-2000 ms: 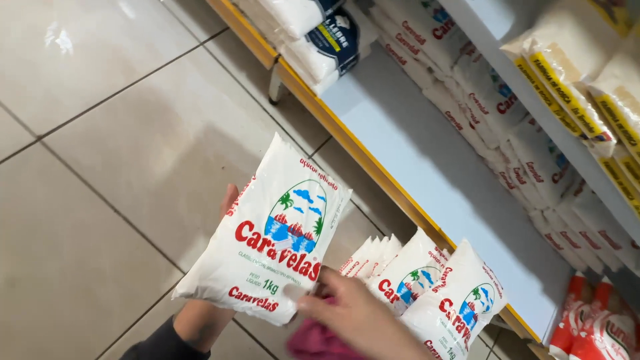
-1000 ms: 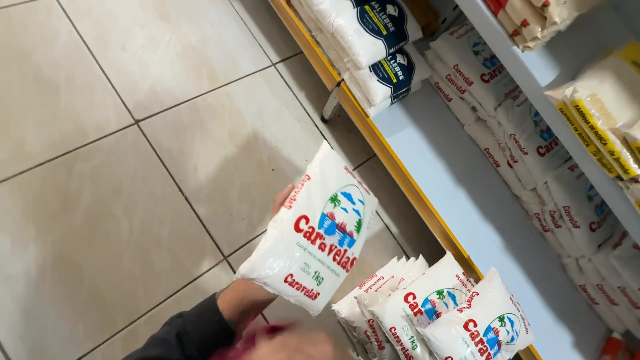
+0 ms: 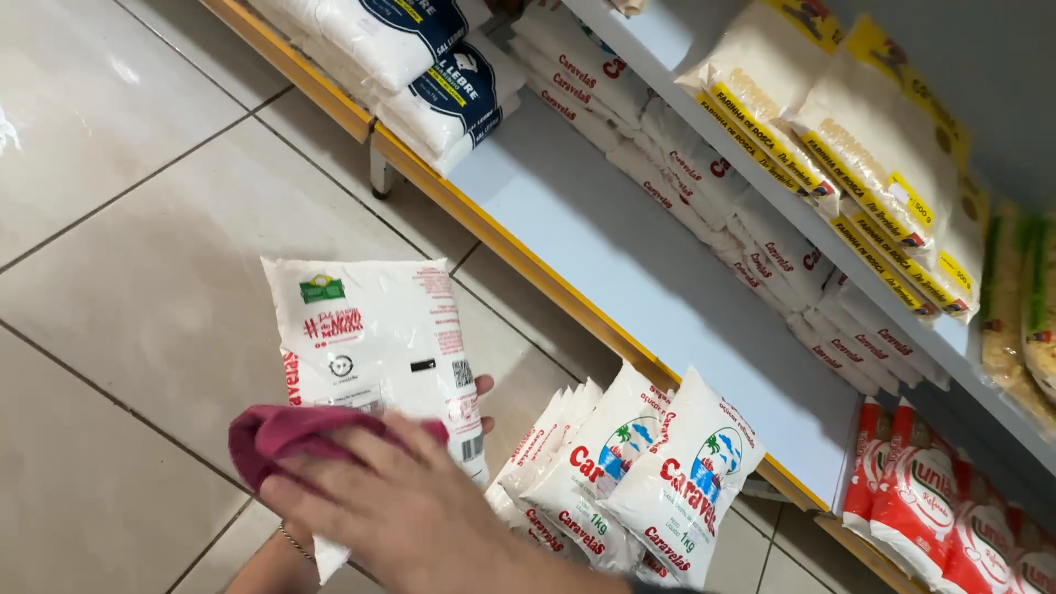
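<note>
A white plastic bag of Caravelas sugar (image 3: 388, 330) shows its printed back side, tilted over the tiled floor. My left hand (image 3: 487, 403) holds it from behind; only fingertips at its right edge and the wrist with a thin bracelet below show. My right hand (image 3: 412, 503) presses a crumpled dark pink cloth (image 3: 309, 437) against the lower part of the bag. Just right of my hands, several more Caravelas sugar bags (image 3: 693, 478) stand and lean together beside the shelf's front edge.
A low shelf with a yellow front edge (image 3: 536, 289) runs diagonally. On it are salt bags (image 3: 454, 99), stacked Caravelas bags (image 3: 685, 165) at the back and red União bags (image 3: 924, 503). Breadcrumb flour bags (image 3: 866, 148) lie on the shelf above.
The held bag showed its front one second ago; now its back faces up. My right hand with the cloth has moved up onto the bag.
</note>
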